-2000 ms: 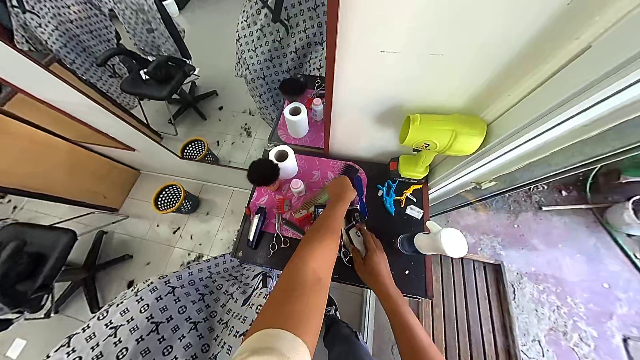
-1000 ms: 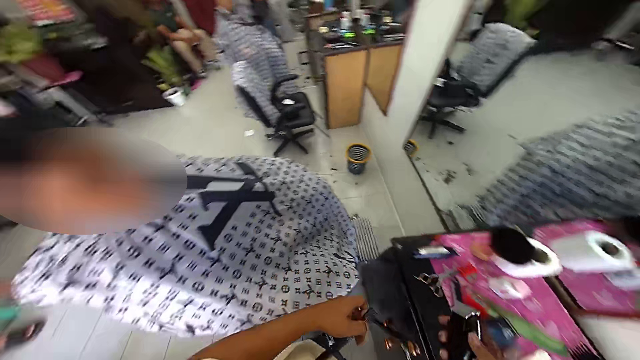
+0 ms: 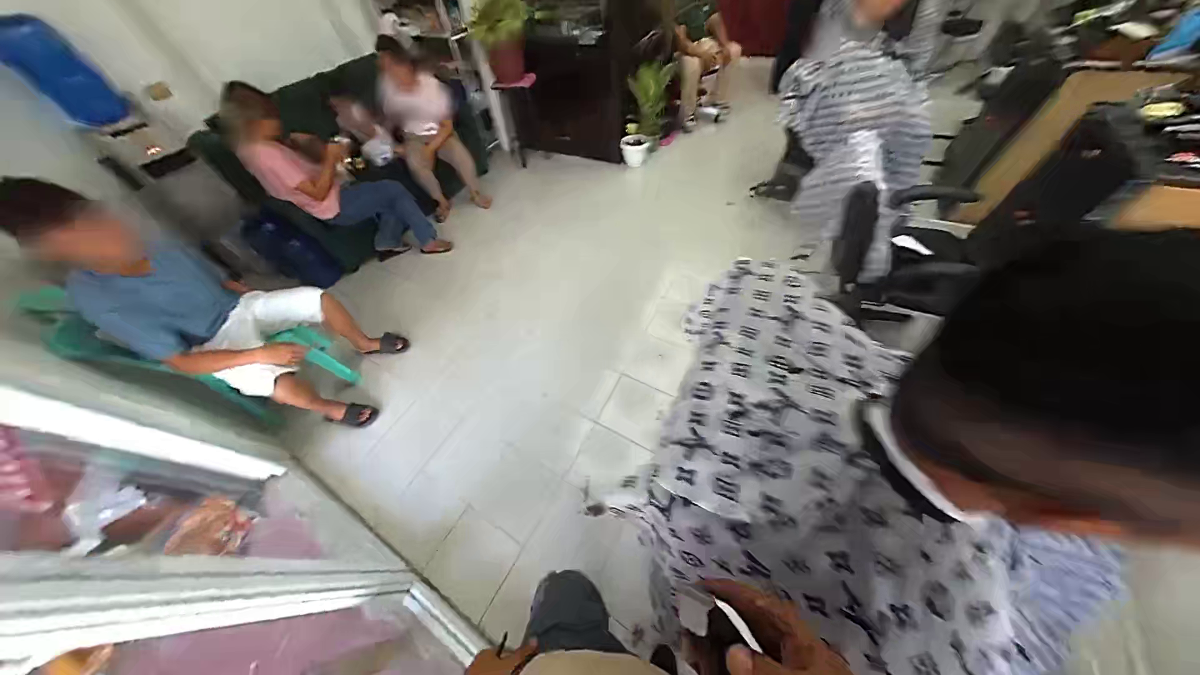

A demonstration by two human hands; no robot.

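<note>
At the bottom edge, right of centre, my right hand (image 3: 783, 633) is closed around a grey and white object (image 3: 708, 619), which blur keeps me from naming. My left hand (image 3: 502, 659) is mostly cut off by the bottom edge; a thin dark tip shows beside it, and its grip is hidden. Close to my right hand, a seated person wears a white barber cape (image 3: 750, 441) with a dark printed pattern. That person's short dark hair (image 3: 1059, 366) fills the right side of the view. A dark and white band circles the neck.
A person sits on a green plastic chair (image 3: 319, 352) at the left. Other people sit on a dark green sofa (image 3: 328, 98) behind. A black swivel chair (image 3: 923, 272) stands beyond the cape. Glass door framing (image 3: 234, 595) runs along the lower left. A potted plant (image 3: 649, 94) stands farther back.
The view has swung left from the mirror and tool table to the caped person and the waiting area. My hands have moved from over the table to in front of my body.
</note>
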